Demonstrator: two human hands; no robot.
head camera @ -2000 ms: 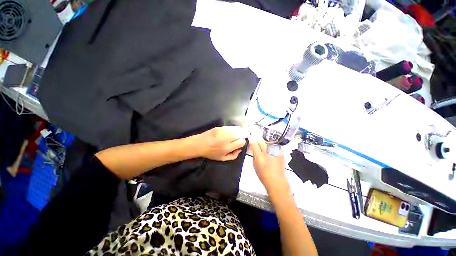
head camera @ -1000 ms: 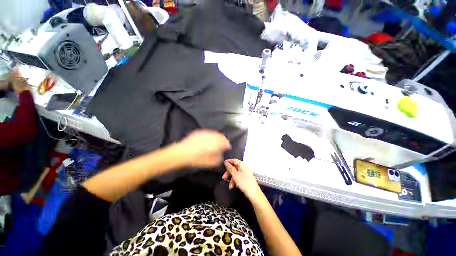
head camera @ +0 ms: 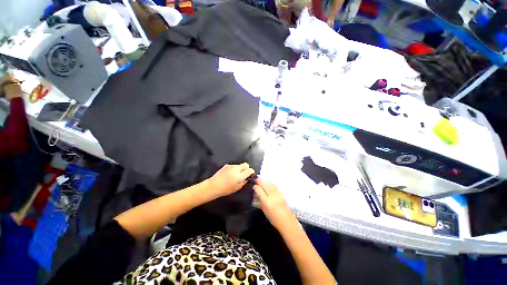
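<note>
A large dark grey garment point(head camera: 144, 111) spreads over the table left of the sewing machine and hangs toward the lap. My left hand point(head camera: 230, 179) pinches its edge near the table's front edge. My right hand point(head camera: 268, 197) is close beside it, fingertips at the same edge. Both hands are in front of the needle area point(head camera: 272, 127), off the machine. The exact fold between the fingers is too small to tell. The white machine head point(head camera: 333, 106) has a blue stripe and a black panel point(head camera: 411, 160).
A small black jagged cloth piece point(head camera: 319, 172) lies right of the needle. Dark thin tools point(head camera: 368, 192) and a yellow-gold phone point(head camera: 409, 206) lie farther right. A grey-white neighbouring machine point(head camera: 66, 61) stands at left, with another person's red sleeve point(head camera: 15, 128) at the edge.
My hands moved from the needle toward the table's front edge. One second ago they were apart, the left blurred; now they meet at the cloth edge. The view has shifted.
</note>
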